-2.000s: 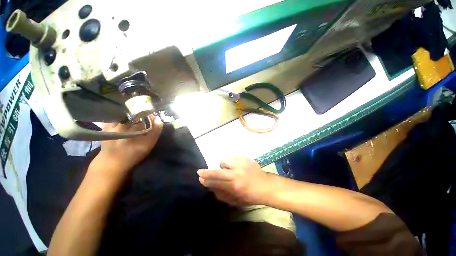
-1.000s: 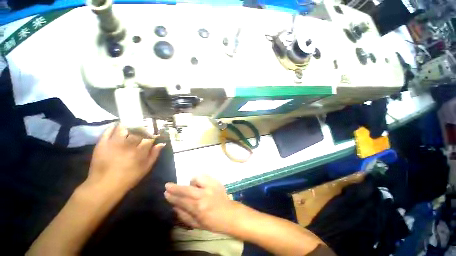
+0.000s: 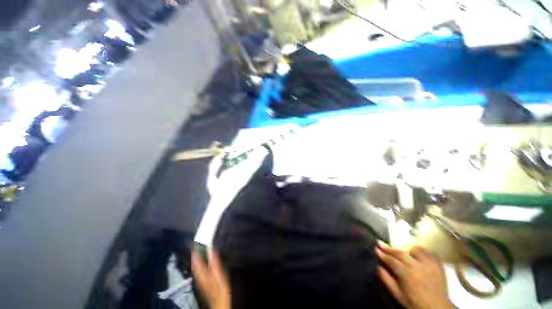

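A large black garment piece [image 3: 290, 241] lies spread on the white table, left of and below the needle area. The sewing machine head [image 3: 436, 160] is at the right, with a bright lamp glow beneath its left end. My right hand [image 3: 414, 274] rests on the cloth's right edge near the presser foot, fingers pointing up-left; whether it grips is unclear. My left hand [image 3: 210, 280] is at the cloth's left edge, blurred and cut off by the bottom; its fingertips touch or lie near the cloth, and its grip cannot be told.
Scissors [image 3: 484, 265] with green and orange-tan loops lie right of the needle. A dark flat phone [image 3: 543, 280] is cut off at the right edge. A blue tray [image 3: 399, 66] with black cloth stands behind. A grey surface [image 3: 115, 151] slopes along the left. Pale strips lie left.
The view has swung left, so the machine and scissors sit farther right. My left hand has left the needle area for the cloth's left edge. My right hand is now closer to the presser foot.
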